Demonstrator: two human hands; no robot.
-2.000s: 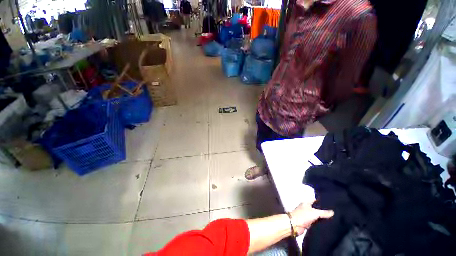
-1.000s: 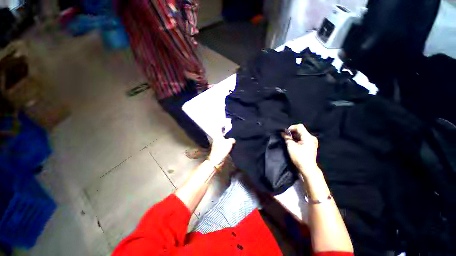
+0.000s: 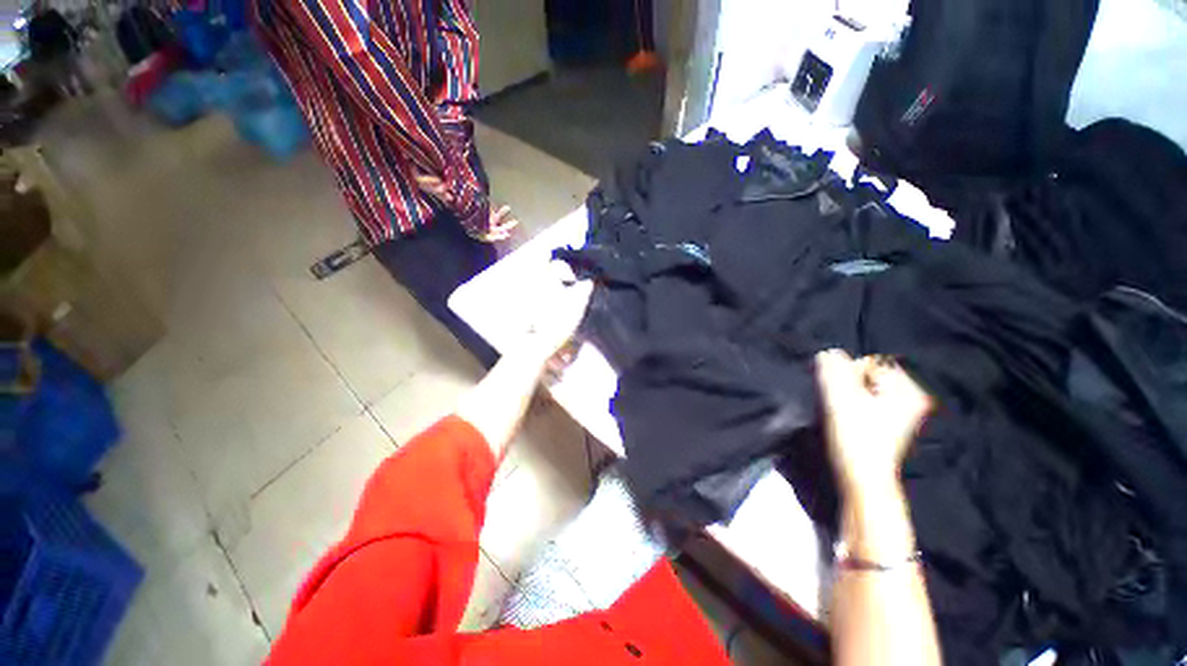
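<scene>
A black garment (image 3: 716, 403) lies spread on the white-topped table (image 3: 497, 293), near its left and front edge, and runs into a larger black pile (image 3: 1028, 507) on the right. My left hand (image 3: 562, 319) is at the garment's left edge, pinching its cloth. My right hand (image 3: 870, 401) is on the black cloth right of centre, its fingers curled in a fist on the cloth. The right hand is blurred, and I cannot tell if it holds a tool. Small pale spots show on the cloth.
A person in a striped shirt (image 3: 378, 117) stands beyond the table's left corner, one hand low near it. A white device (image 3: 833, 63) stands at the back. A black item with a small red mark (image 3: 976, 91) is at back right. A blue crate (image 3: 59, 572) is at lower left.
My view has turned from the aisle down to the table. Since one second ago, my right hand has moved right and the cloth between my hands is spread wider. My left hand has moved slightly up.
</scene>
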